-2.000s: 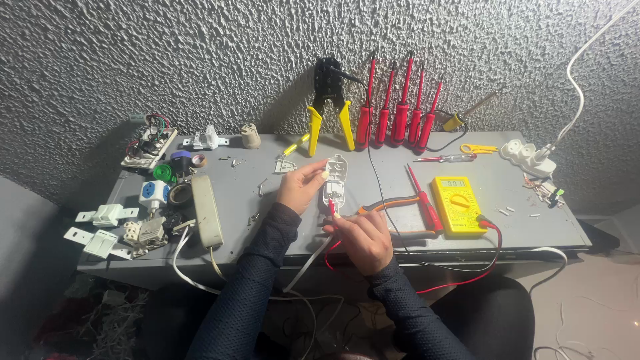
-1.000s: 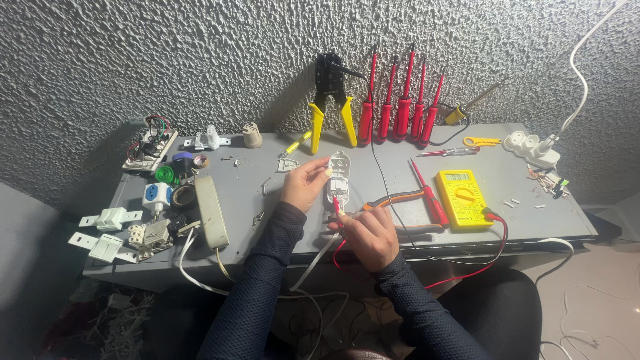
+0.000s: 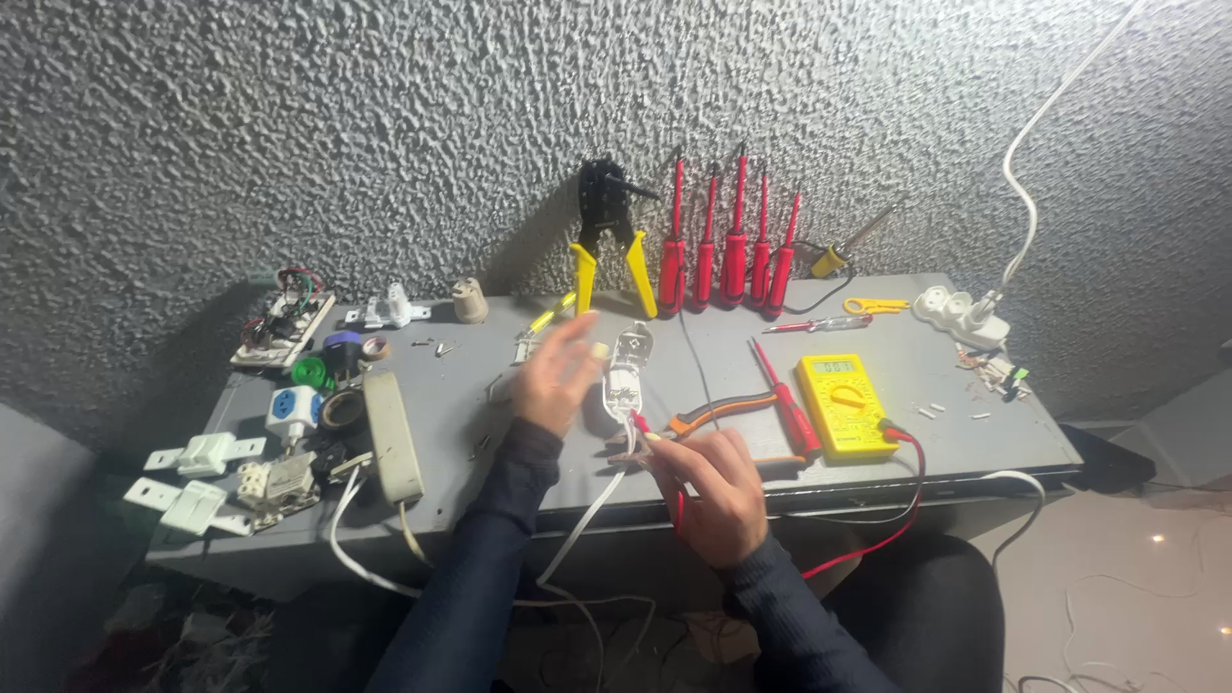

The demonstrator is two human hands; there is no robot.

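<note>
An opened white socket housing [image 3: 626,375] lies on the grey table with its inner contacts showing and a white cable [image 3: 589,515] running from its near end. My left hand [image 3: 556,377] is just left of the housing, fingers apart and holding nothing. Between the fingers of my right hand [image 3: 710,486] is a red test probe [image 3: 642,423], its front end at the cable end of the housing. Orange-and-black handled pliers [image 3: 722,412] lie beside and partly under that hand. The yellow multimeter [image 3: 847,409], with a red lead plugged in, lies to the right.
A red screwdriver [image 3: 789,404] lies by the multimeter. A yellow-handled wire stripper [image 3: 611,241] and several red screwdrivers [image 3: 734,255] lean on the textured wall. Sockets, plugs and a long beige housing [image 3: 393,438] crowd the left side. A white power strip [image 3: 962,318] sits far right.
My left hand has let go of the housing and moved left of it, its fingers now spread. My right hand still holds the red probe at the housing's near end.
</note>
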